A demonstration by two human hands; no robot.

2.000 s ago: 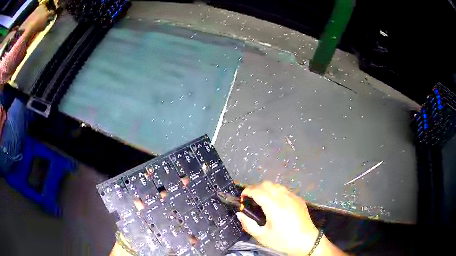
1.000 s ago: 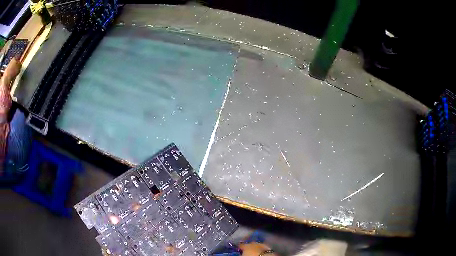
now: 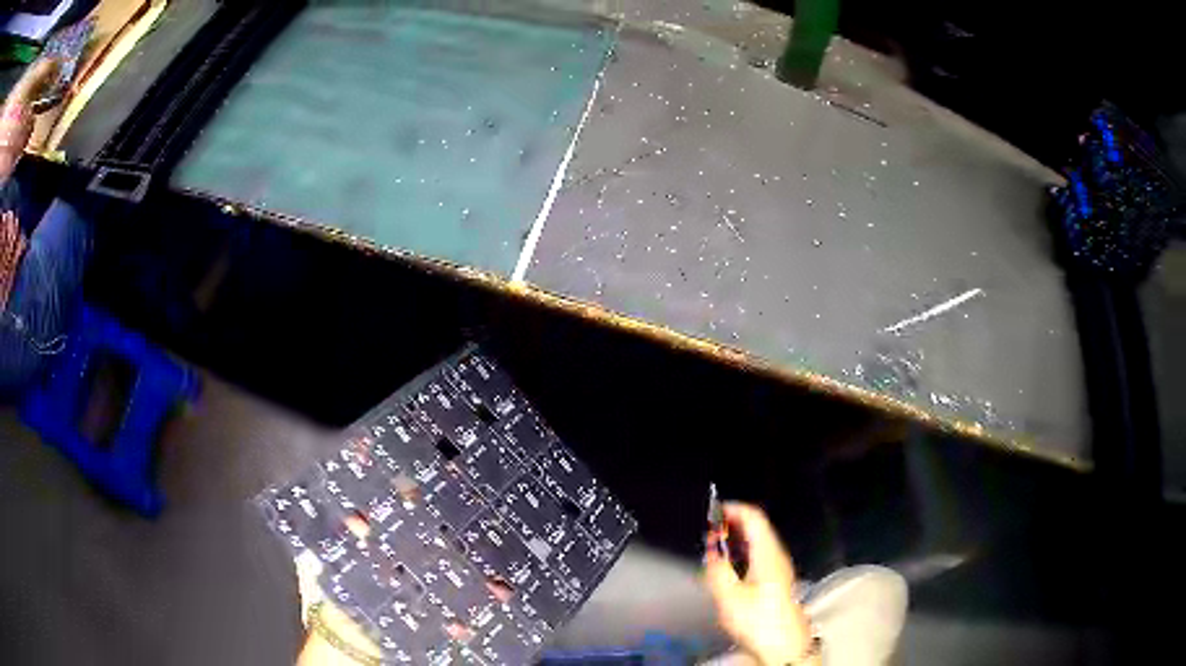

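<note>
The black circuit board panel [image 3: 455,514], with white print and small orange spots, is held tilted over my lap, below the bench's front edge. My left hand [image 3: 319,612] grips its lower left edge; the fingers are mostly hidden by the panel and the picture's rim. My right hand [image 3: 754,579] is to the right of the panel, apart from it. It holds the side cutters [image 3: 715,520], whose short metal tip points up and whose handles are mostly hidden in the fist.
The bench mat [image 3: 832,195] carries scattered pale clippings. Racked boards [image 3: 1116,195] with blue parts stand at the right. A black rack rail [image 3: 195,91] is at the left. A green post [image 3: 809,46] rises behind. A blue stool [image 3: 111,403] and a person's hand [image 3: 20,117] are at the left.
The view has tipped down, showing more floor and lap. My right hand left the panel, dropped low in the picture, and now shows to the right with the cutters. My left hand still holds the panel.
</note>
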